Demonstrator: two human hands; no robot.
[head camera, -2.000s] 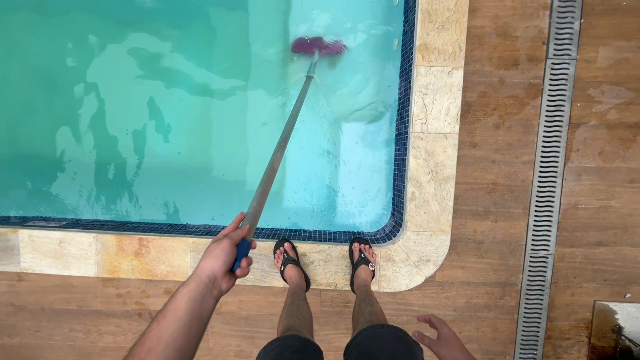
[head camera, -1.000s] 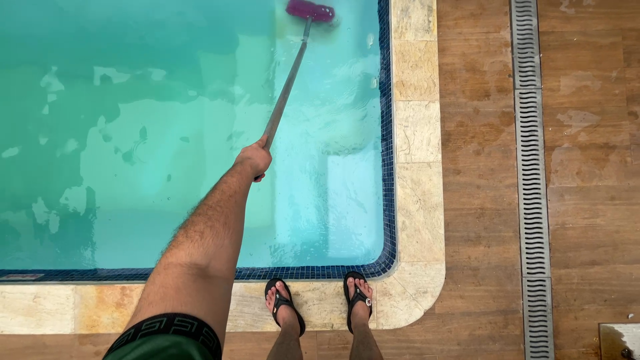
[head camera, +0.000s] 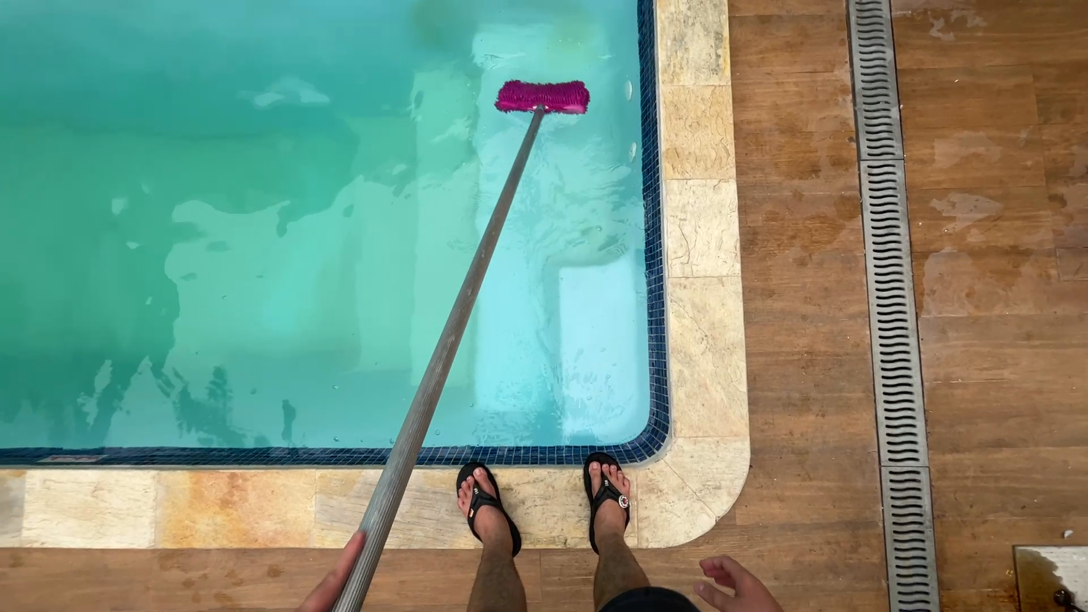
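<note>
A long grey pole (head camera: 450, 340) runs from the bottom edge of the view up to a magenta bristled brush head (head camera: 542, 97) at the pool's far right part. My left hand (head camera: 336, 578) is on the lower end of the pole; only some fingers show beside it, and the rest is cut off by the frame. To the right of my legs, my right hand (head camera: 735, 585) holds nothing, its fingers apart and slightly bent. Pale steps or ledges (head camera: 602, 340) show through the greenish pool water (head camera: 255, 255) below the brush.
Both my feet, in black flip-flops (head camera: 489, 508), stand on the stone coping (head camera: 238, 508) near the rounded pool corner. Blue mosaic tile (head camera: 653, 255) lines the edge. A grey drain grate (head camera: 892, 314) crosses the wet wood-look deck (head camera: 807, 340). A metal-framed cover (head camera: 1052, 578) lies lower right.
My left arm, stretched out over the water a second ago, is back near the bottom edge with the pole. The brush head has come nearer to me. My right hand is in view again.
</note>
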